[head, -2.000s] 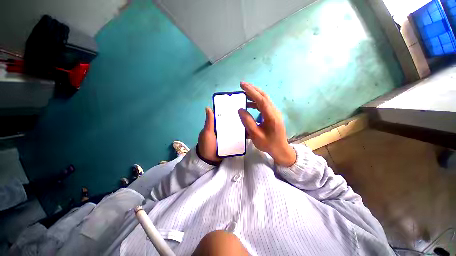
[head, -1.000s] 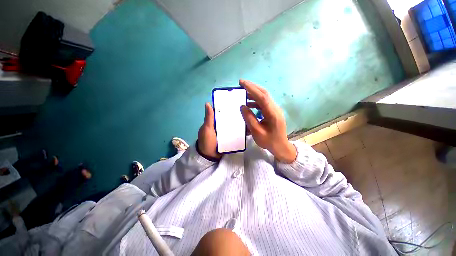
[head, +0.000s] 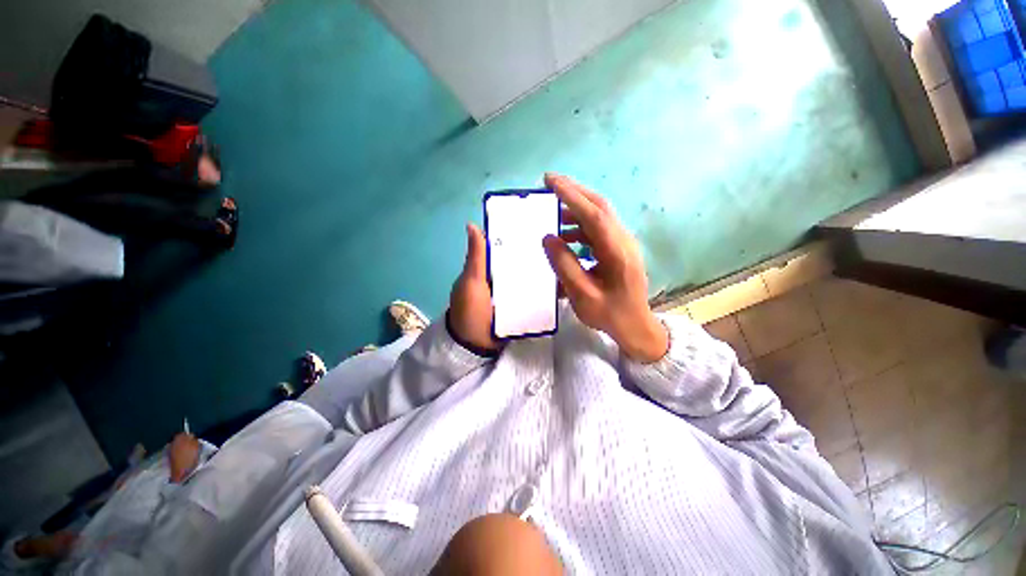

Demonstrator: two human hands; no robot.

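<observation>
A smartphone (head: 522, 264) with a dark rim and a bright white screen stands upright in the middle of the view. My left hand (head: 473, 295) holds its left side, thumb along the edge. My right hand (head: 602, 270) is at its right side, the thumb over the screen's right edge and the other fingers bent beside and behind it; whether they grip it is unclear. A cigarette (head: 341, 533) shows large at the bottom edge, at mouth level. The white striped work coat (head: 630, 473) fills the lower picture.
Green floor (head: 338, 203) lies ahead, beige tiles (head: 788, 338) to the right beside a ledge (head: 945, 231). Blue crates (head: 990, 56) are at top right. A black bag (head: 101, 73) is at top left. Other people's legs, shoes (head: 407, 317) and a hand (head: 183, 456) show at left. A cable (head: 951, 549) lies bottom right.
A person's dark-clad legs and sandalled foot have come into view at left. Another person's hand now shows at lower left. My hands and the phone have shifted slightly up in the picture.
</observation>
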